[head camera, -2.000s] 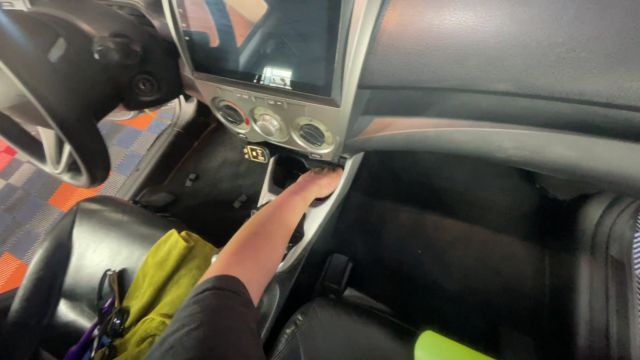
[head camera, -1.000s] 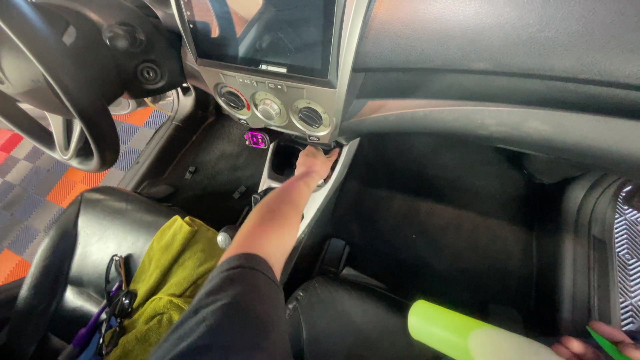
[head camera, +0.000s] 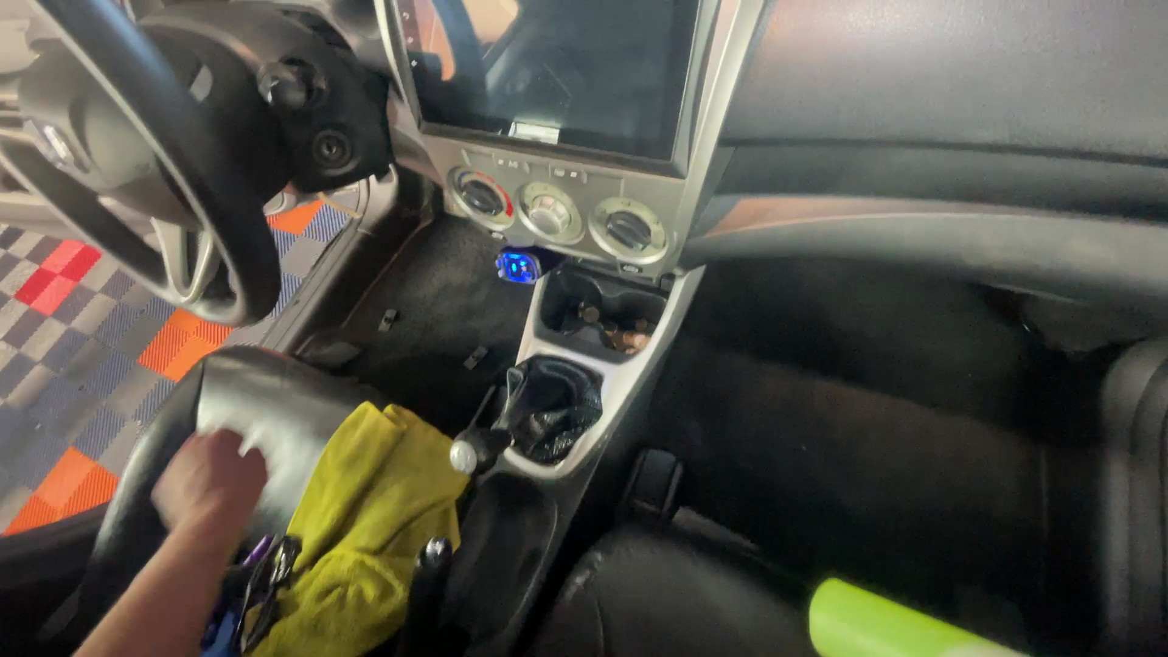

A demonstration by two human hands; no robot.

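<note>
My left hand (head camera: 210,479) is over the black leather driver's seat (head camera: 274,388), blurred, its fingers curled; whether it holds something small cannot be told. To its right on the seat lies a yellow-green cloth (head camera: 374,511), with dark glasses or straps (head camera: 269,584) and blue and purple items beside it. The gear lever (head camera: 470,454) with its black boot stands on the console. Ahead of it, the cup holder (head camera: 602,310) has coin-like small things at its bottom. A bright green object (head camera: 894,620) shows at the lower right. My right hand is not in view.
The steering wheel (head camera: 219,182) is at the upper left, the dashboard screen (head camera: 557,73) above the three climate knobs (head camera: 547,212). A lit blue plug-in device (head camera: 518,265) sits under them. The handbrake lever (head camera: 431,575) rises beside the cloth. Checkered floor tiles (head camera: 82,365) show outside.
My left hand has left the cup holder and moved to the driver's seat. The right hand, seen at the lower right a second ago, is out of view. The plug-in device's light has turned from pink to blue.
</note>
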